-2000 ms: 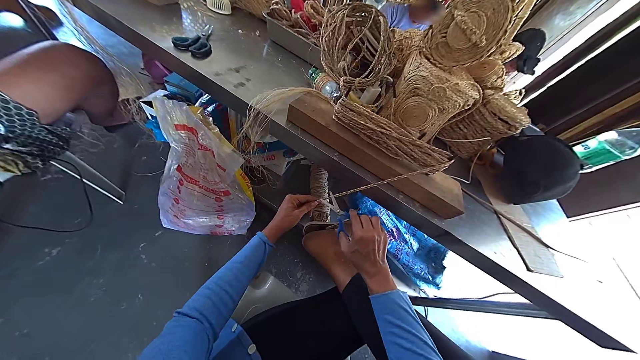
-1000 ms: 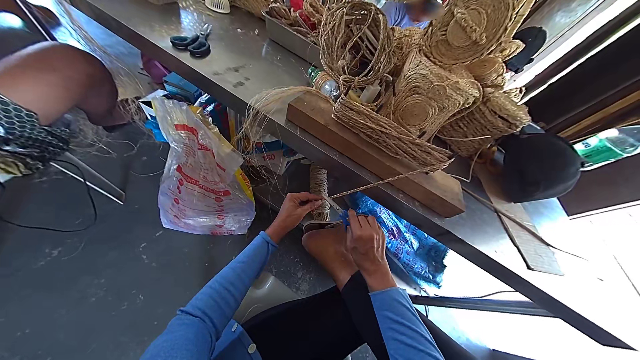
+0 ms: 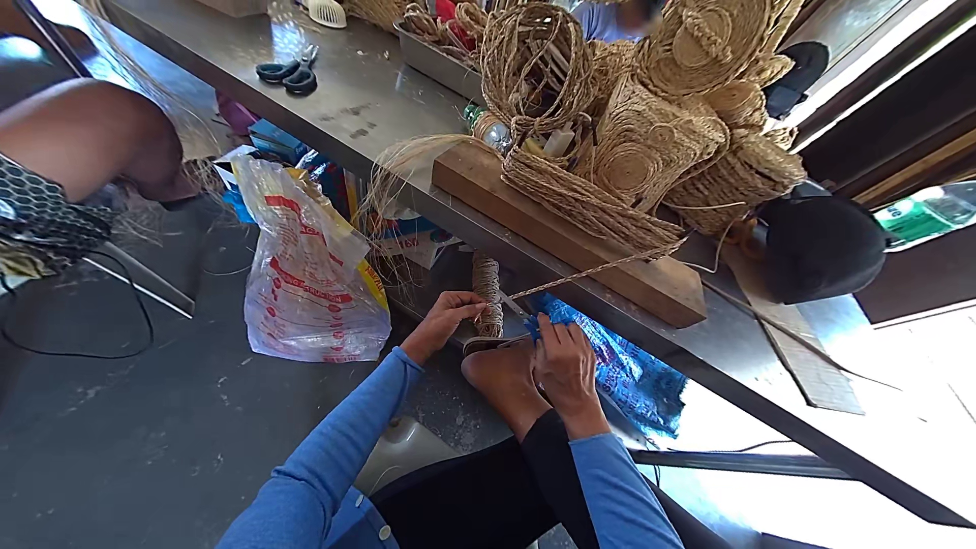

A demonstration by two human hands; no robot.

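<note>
My left hand (image 3: 451,322) pinches the fine end of a braided fibre cord (image 3: 595,270) between thumb and fingers. My right hand (image 3: 566,361) is closed on the blue handle of a cutting tool (image 3: 531,324), probably scissors or a knife. Its thin metal blade points up and left, close to the cord end. From there the cord runs right, across a wooden block (image 3: 564,229), to a long hank of braided cord (image 3: 591,200). Behind my hands stands a roll wound with cord (image 3: 487,293), above my foot.
Woven fibre pieces (image 3: 648,145), a black cap (image 3: 822,245) and dark-handled scissors (image 3: 290,74) lie on the metal table (image 3: 366,107). A plastic bag (image 3: 313,282) stands on the floor. At left is another person's leg (image 3: 91,137). A blue package (image 3: 633,366) lies beneath the table edge.
My right hand has shifted slightly and the thin blade shows more plainly near the cord end. My left hand keeps its pinch.
</note>
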